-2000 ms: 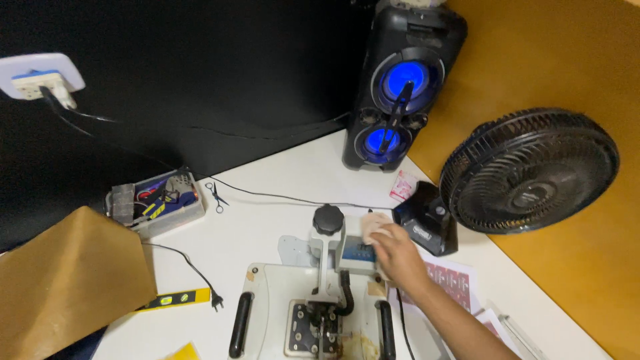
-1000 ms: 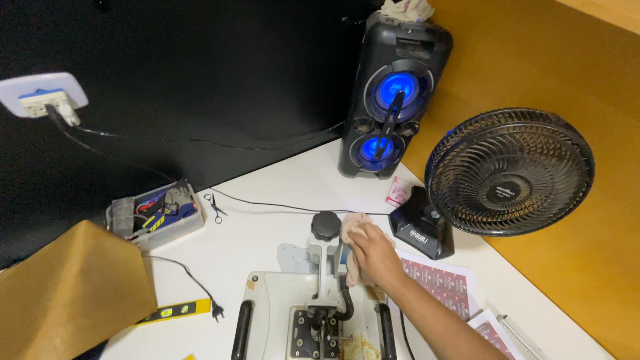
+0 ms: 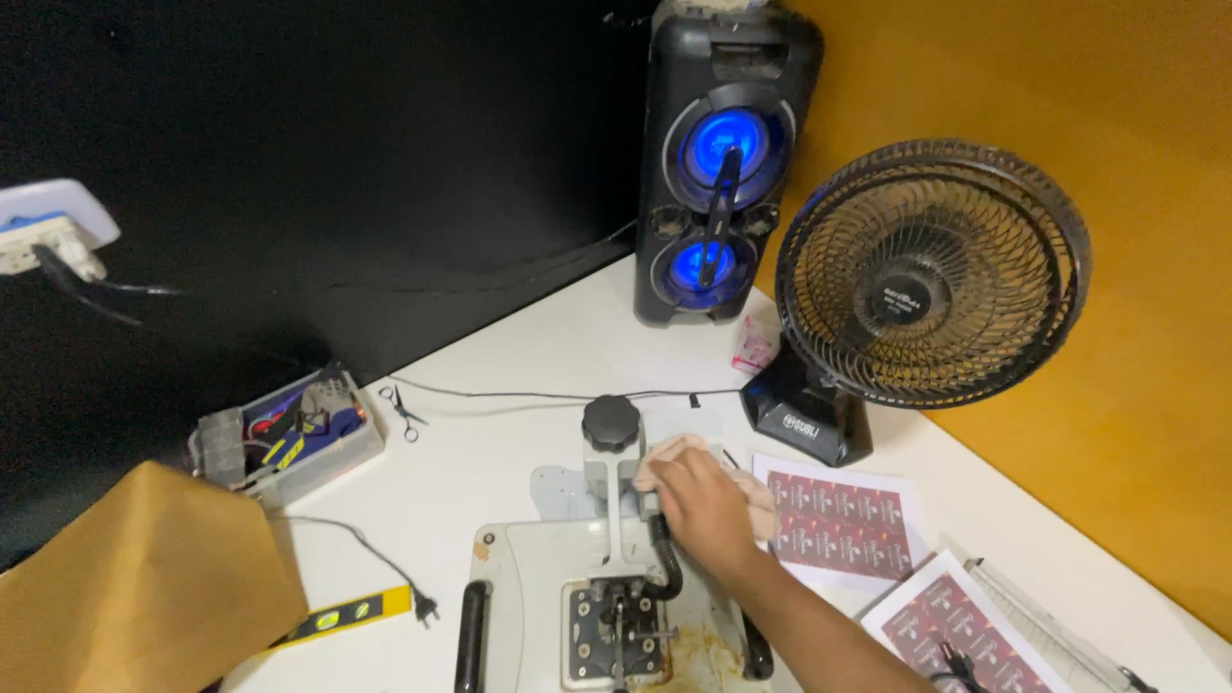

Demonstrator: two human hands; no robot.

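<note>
My right hand (image 3: 707,510) presses a pale pink cloth (image 3: 679,452) against the control box (image 3: 688,423) of a heat press, just right of its black knob (image 3: 611,423). Cloth shows between and beyond my fingers, and its loose end hangs on the right side of the hand. Below lies the heat press's white top plate (image 3: 529,577), with black handles at both sides, a bolted bracket in the middle and brown stains at the lower right. A corrugated black hose (image 3: 666,558) runs by my wrist. My left hand is not in view.
A black fan (image 3: 934,279) and a lit speaker (image 3: 717,173) stand behind. Printed sheets (image 3: 842,525) lie at right. At left are scissors (image 3: 402,414), a tool bin (image 3: 318,462), a yellow spirit level (image 3: 346,616), a brown cardboard piece (image 3: 154,587) and a cord with a plug (image 3: 423,606).
My right hand keeps hold of the cloth and has shifted over the control box; more of the cloth now hangs out on its right side.
</note>
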